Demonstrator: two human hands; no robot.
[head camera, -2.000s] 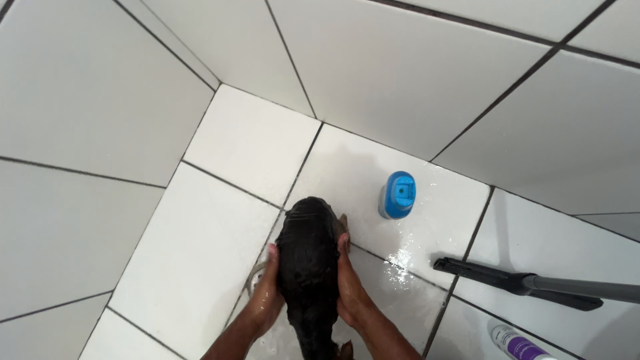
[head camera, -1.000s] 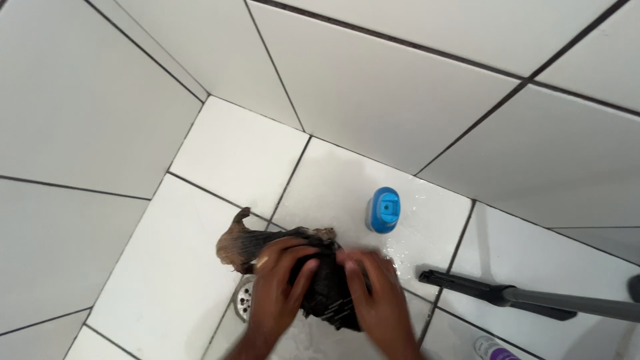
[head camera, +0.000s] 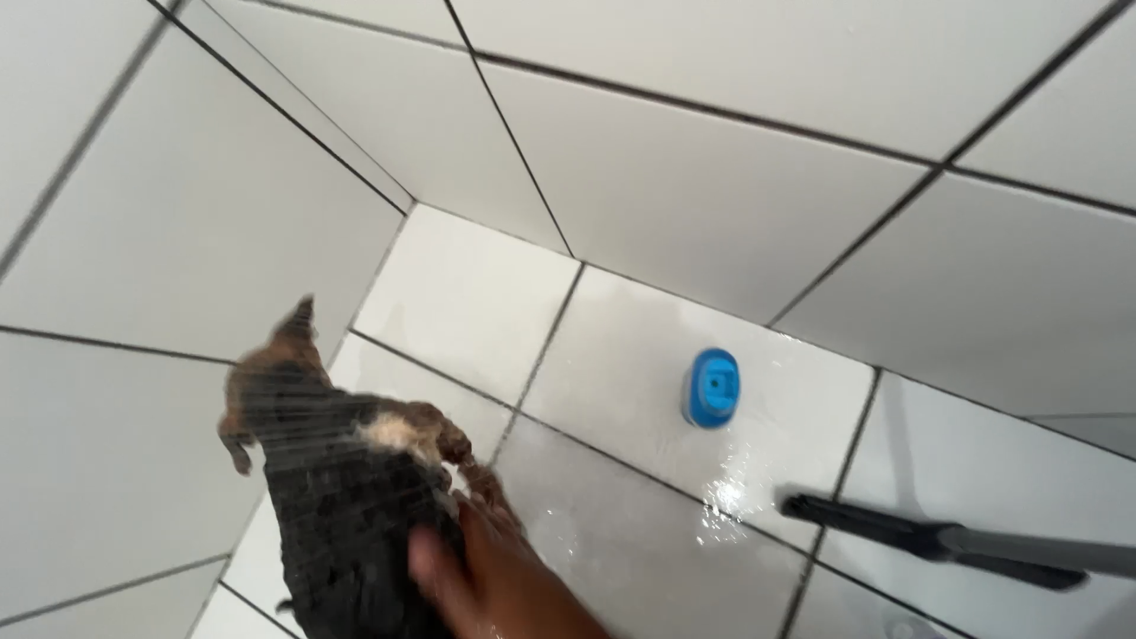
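A wet black and tan dog (head camera: 355, 506) is at the lower left of the head view, its head toward the left wall and its ears up. Thin streaks of water fall across its head and neck. One hand, which looks like my right hand (head camera: 488, 568), reaches up from the bottom edge and touches the dog's side near its legs; it is blurred. My left hand is out of the frame. To the right on the floor stands a blue and clear bottle (head camera: 713, 389) with a blue cap.
A black floor squeegee (head camera: 923, 537) with a grey handle lies at the right. White tiled walls (head camera: 692, 177) with dark joints meet the wet tiled floor (head camera: 612, 515) in a corner behind the dog.
A second ago both hands were on the dog low in the view; now only one shows. The dog has changed posture, with its head raised, and water streaks now cross it.
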